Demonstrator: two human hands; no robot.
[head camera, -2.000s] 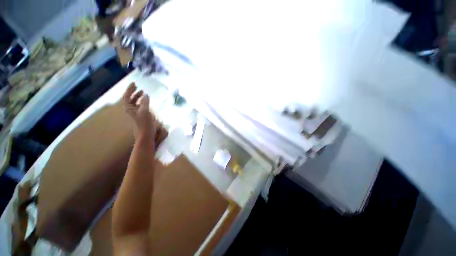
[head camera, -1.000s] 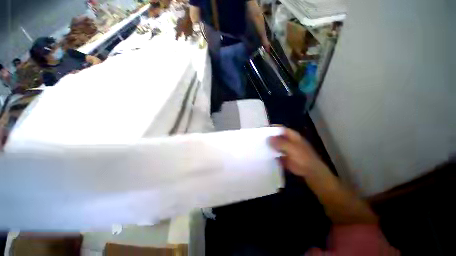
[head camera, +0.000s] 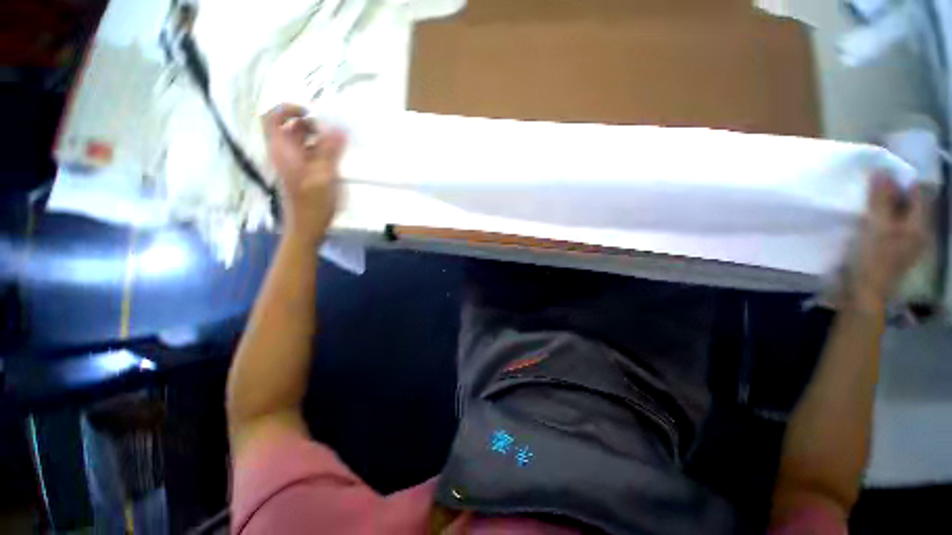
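Observation:
My left hand (head camera: 308, 167) and my right hand (head camera: 887, 235) grip the two ends of a white sheet (head camera: 626, 183) and hold it stretched across the near table edge. The sheet covers the near part of a brown panel (head camera: 616, 63), which lies flat with notched far corners. My hands are somewhat blurred. Whether the sheet touches the panel I cannot tell.
A tangled white strip bundle (head camera: 282, 63) with a black tie (head camera: 219, 115) lies at left. A wood-coloured edge guide (head camera: 501, 238) runs along the near table edge. Loose white pieces (head camera: 877, 37) lie at upper right. My dark apron (head camera: 585, 418) is below.
The view has turned from the stack, aisle and other people down to the worktable. The white sheet is now over the brown panel, and both my hands show at its ends.

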